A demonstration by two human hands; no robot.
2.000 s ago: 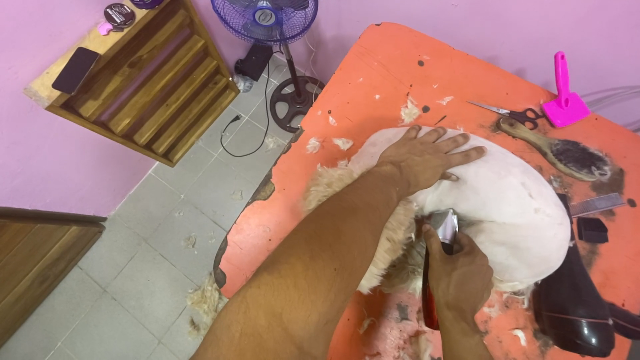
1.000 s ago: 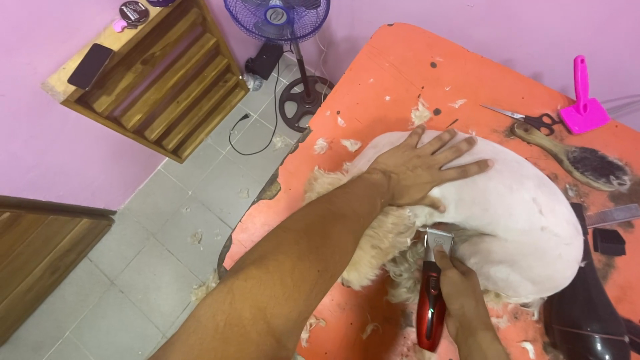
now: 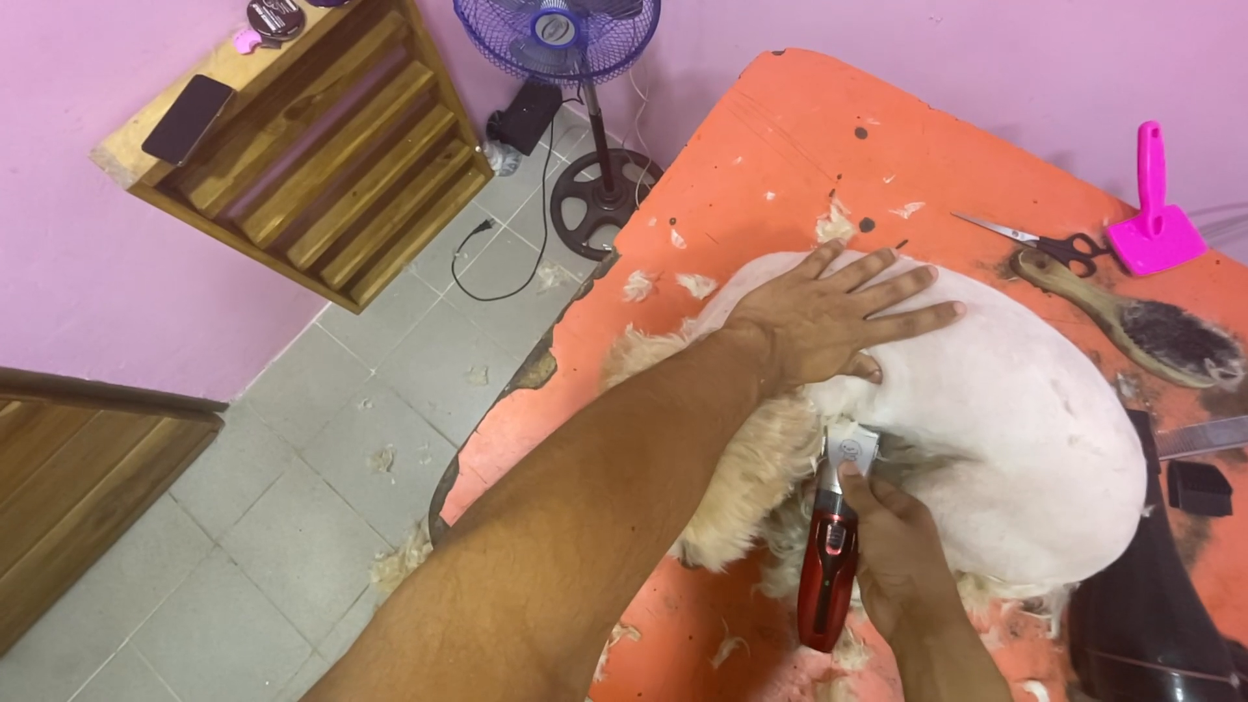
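Note:
A dog with a closely clipped white body and long cream fur about the head lies curled on an orange table. My left hand rests flat on its upper back, fingers spread, holding nothing. Below it, my right hand grips a red and black cordless hair clipper, whose metal blade head touches the dog near the neck or chest, beside the long fur. The exact spot under the blade is hidden. My left forearm covers part of the dog's head, and its face is not visible.
Scissors, a pink slicker brush, a wooden-handled bristle brush, a metal comb, a black clipper guard and what looks like a black hair dryer lie at the right. A fan stands beyond the table's chipped edge.
My right hand has turned the clipper, showing its red body more fully, and its head has shifted left toward the long fur. My left hand stays on the dog's back.

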